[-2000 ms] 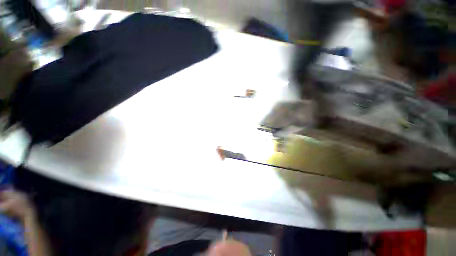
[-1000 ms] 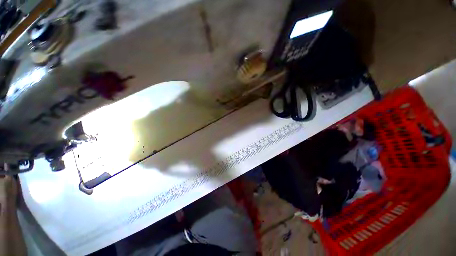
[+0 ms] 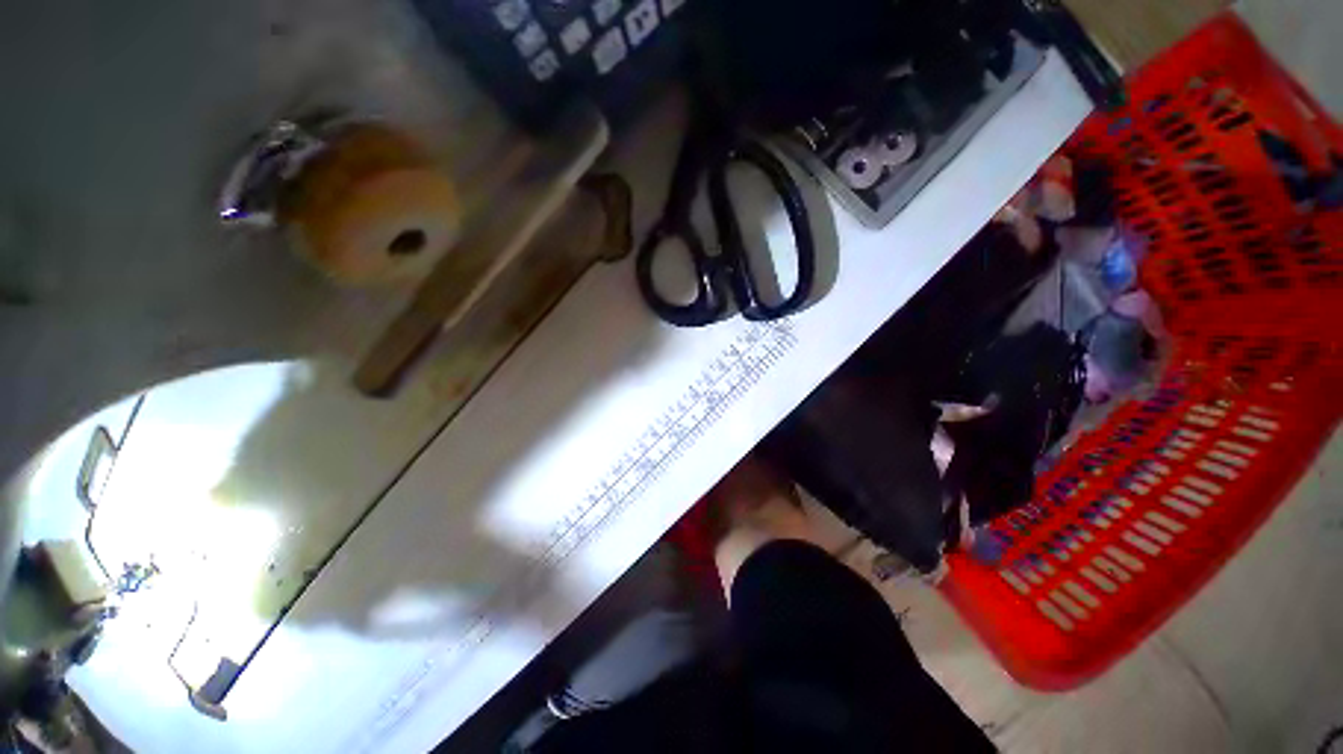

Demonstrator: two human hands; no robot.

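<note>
My right hand [image 3: 757, 519] shows only as a bit of wrist at the table's front edge, with a black sleeve below it; its fingers are hidden beside black cloth [image 3: 869, 457] that hangs into the red basket. Whether it holds the cloth cannot be told. My left hand is not in view. Black-handled scissors [image 3: 732, 265] lie on the white sewing table [image 3: 619, 427]. The needle area [image 3: 133, 582] of the sewing machine is at lower left, brightly lit, with no cloth under it.
The red basket [image 3: 1178, 486] at right holds dark cloth and pale scraps. A tray [image 3: 943, 148] with small spools stands behind the scissors. A round tan knob [image 3: 376, 203] is on the machine head, and a keypad [image 3: 589, 37] is at the top. A printed ruler [image 3: 678, 427] runs along the table edge.
The view has swung further right and closer, so the scissors and basket look larger. The wrist and black sleeve now show at the table edge.
</note>
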